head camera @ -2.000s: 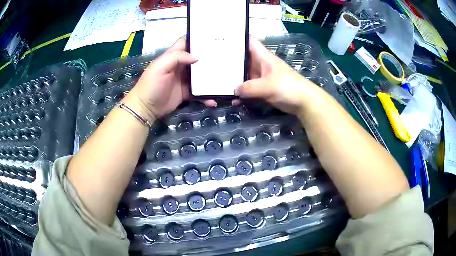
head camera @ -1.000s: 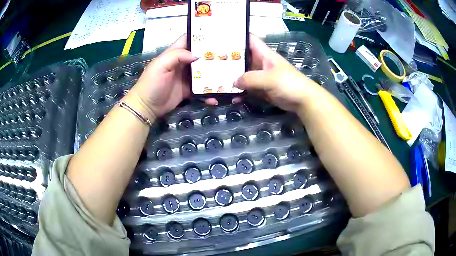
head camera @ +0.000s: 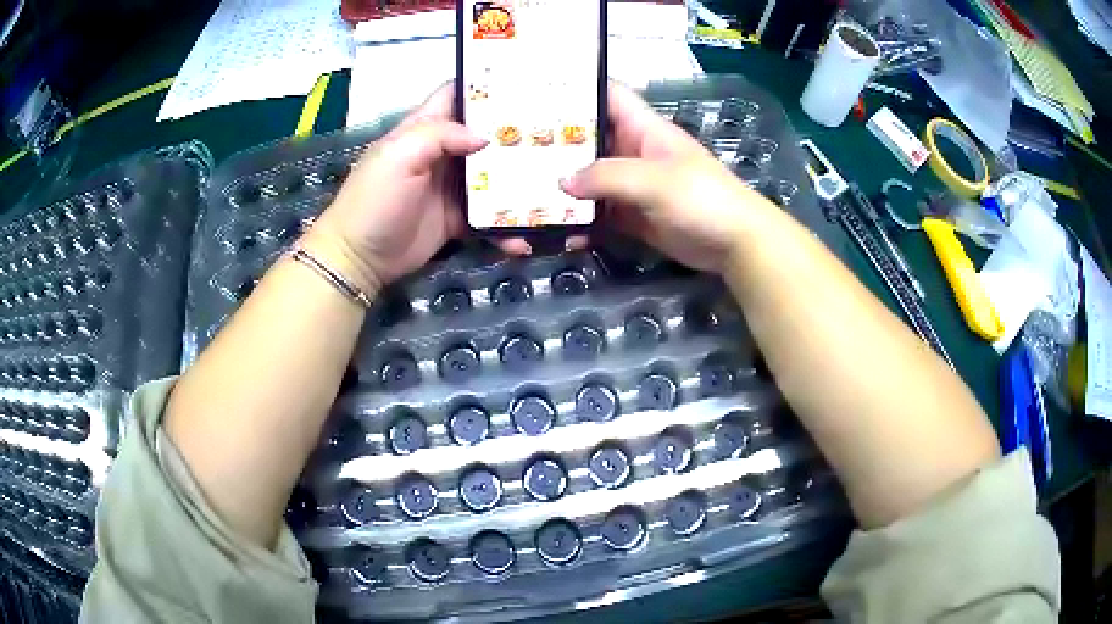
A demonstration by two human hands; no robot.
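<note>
A smartphone (head camera: 532, 110) with a black edge and a white screen showing small orange-red pictures is upright at the top centre, its top cut off by the picture's edge. My left hand (head camera: 409, 195) holds its left side. My right hand (head camera: 665, 183) holds its right side, with the thumb over the lower right of the screen. Both hands are bare and above a clear blister tray (head camera: 549, 453). Dark round parts (head camera: 533, 416) sit in the tray's pockets in rows. My hands and forearms hide parts of the tray.
A second blister tray (head camera: 61, 329) lies at left. Papers (head camera: 262, 55) lie behind. At right are a caliper (head camera: 872, 238), a yellow-handled tool (head camera: 963, 278), a blue tool (head camera: 1022, 408), a tape roll (head camera: 956, 159), a white roll (head camera: 840, 76) and crumpled clear plastic (head camera: 1049, 293).
The phone screen has gone from nearly blank white to a page with orange-red pictures. My right thumb has moved slightly up and left over the screen. Both hands keep their hold.
</note>
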